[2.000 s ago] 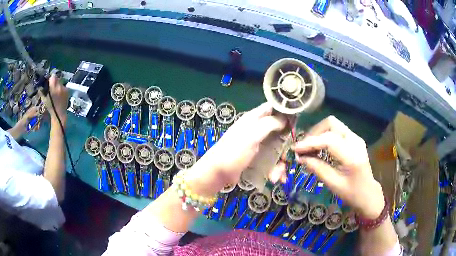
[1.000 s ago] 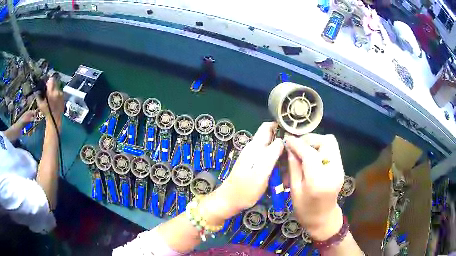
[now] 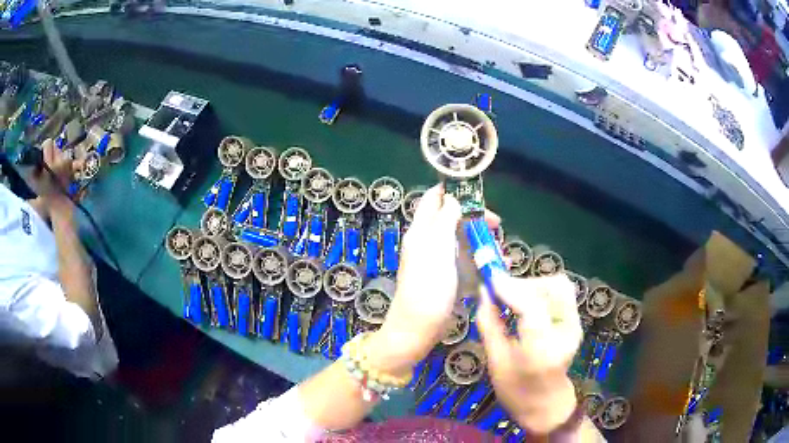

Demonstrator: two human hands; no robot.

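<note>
A fan unit (image 3: 459,141) is held up in front of me, its round spoked head at the top. A green circuit board (image 3: 470,195) shows just below the head, and a blue battery (image 3: 483,246) hangs under it. My left hand (image 3: 426,260) grips the unit from the left side, below the head. My right hand (image 3: 535,342) has its fingers at the lower end of the blue battery. The lower end of the unit is partly hidden by my fingers.
Rows of fan units (image 3: 270,265) lie on the green mat below and left. An open carton (image 3: 746,320) stands at right. A silver-black device (image 3: 173,138) and a neighbour's arm (image 3: 73,260) are at left. A raised white shelf (image 3: 554,43) runs behind.
The held unit has moved up and left, and its board and battery now show. My right hand has moved from below the head down to the battery's lower end. The neighbour's hand has lowered.
</note>
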